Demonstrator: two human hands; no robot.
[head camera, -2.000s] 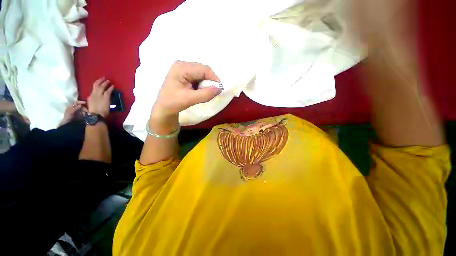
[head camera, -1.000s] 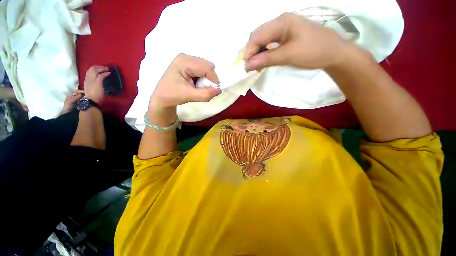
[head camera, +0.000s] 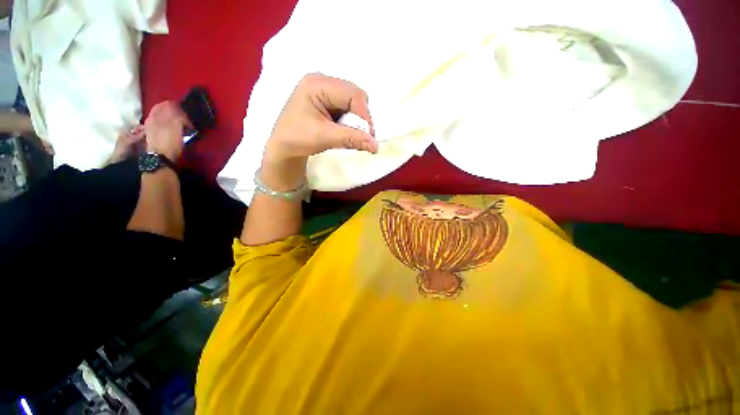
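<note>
The white garment (head camera: 519, 105) lies spread over the red cloth in front of me, bright and partly washed out. My left hand (head camera: 337, 121) pinches a small fold of the garment's edge between thumb and fingers, near the middle of its near side. A fine pale thread (head camera: 714, 104) runs from the garment's right side across the red cloth toward the right rim. My right hand is not in view. Any needle or fastener at the left fingertips is too small to tell.
An off-white garment pile (head camera: 77, 81) lies at the far left. Beside me at left, a person in black with a wristwatch (head camera: 152, 162) holds a dark phone (head camera: 197, 112). The red-covered table (head camera: 649, 190) ends just in front of my yellow shirt.
My right hand was at the garment beside my left hand one second ago and has now left the picture. The left hand still pinches the fold. The thread now shows at right.
</note>
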